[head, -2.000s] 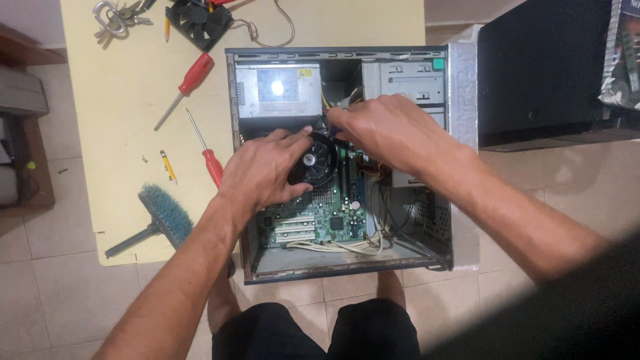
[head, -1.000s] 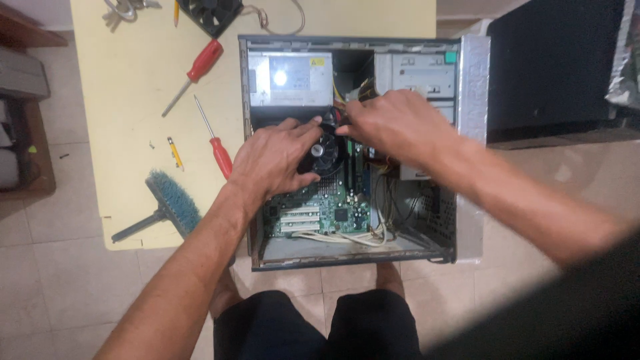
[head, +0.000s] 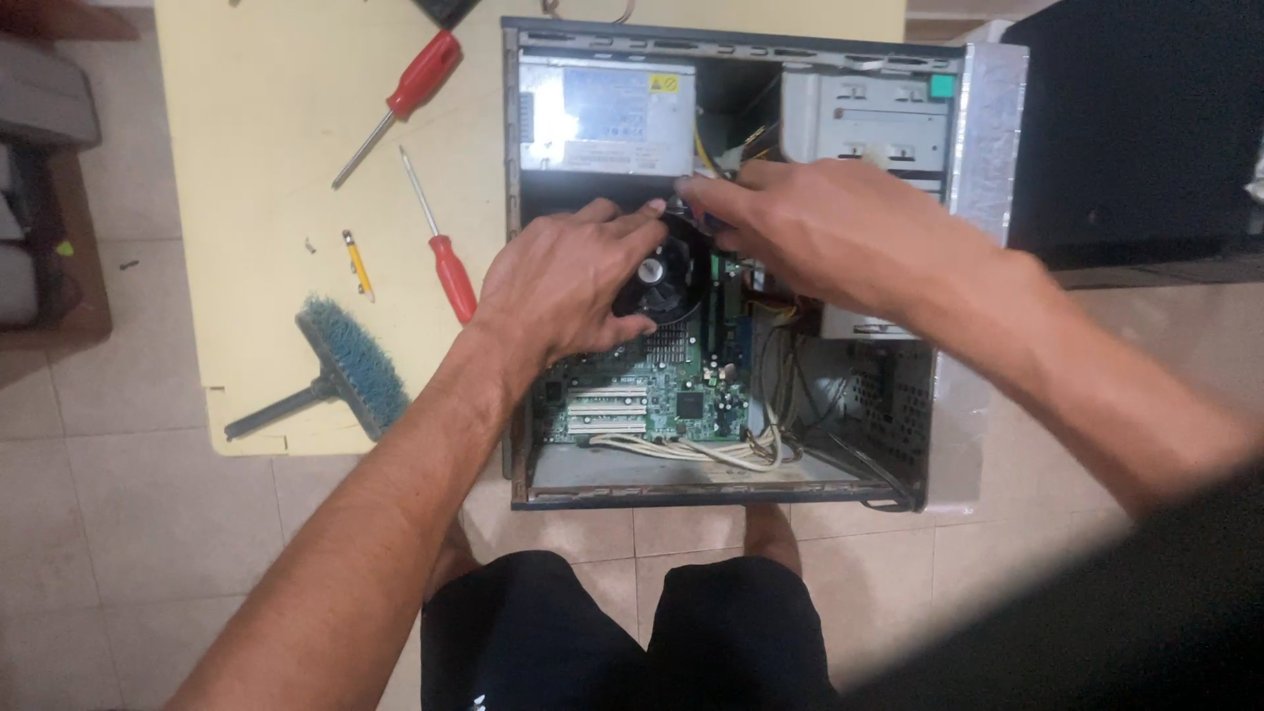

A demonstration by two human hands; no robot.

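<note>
An open desktop computer case (head: 731,499) lies on a pale yellow table, its motherboard (head: 681,380) showing inside. My left hand (head: 578,272) rests over the left side of a round black CPU fan (head: 657,272), fingers and thumb around its rim. At the fan's upper right edge is my right hand (head: 790,222), with its fingers bent together close to the fan's corner and some cables; what they pinch is mostly hidden. Above the hands sits the metal power supply (head: 607,114). Metal drive bays (head: 874,123) stand at the upper right of the case.
On the yellow table (head: 257,178) lie a large red-handled screwdriver (head: 425,74), a smaller red-handled screwdriver (head: 452,276), a short yellow pencil-like object (head: 357,263) and a blue-bristled brush (head: 355,365). Pale cables (head: 691,450) run along the lower inside of the case.
Both hands stay at the fan. Since the earliest frame the right hand's fingers have shifted slightly near the fan's upper edge. The view has moved somewhat.
</note>
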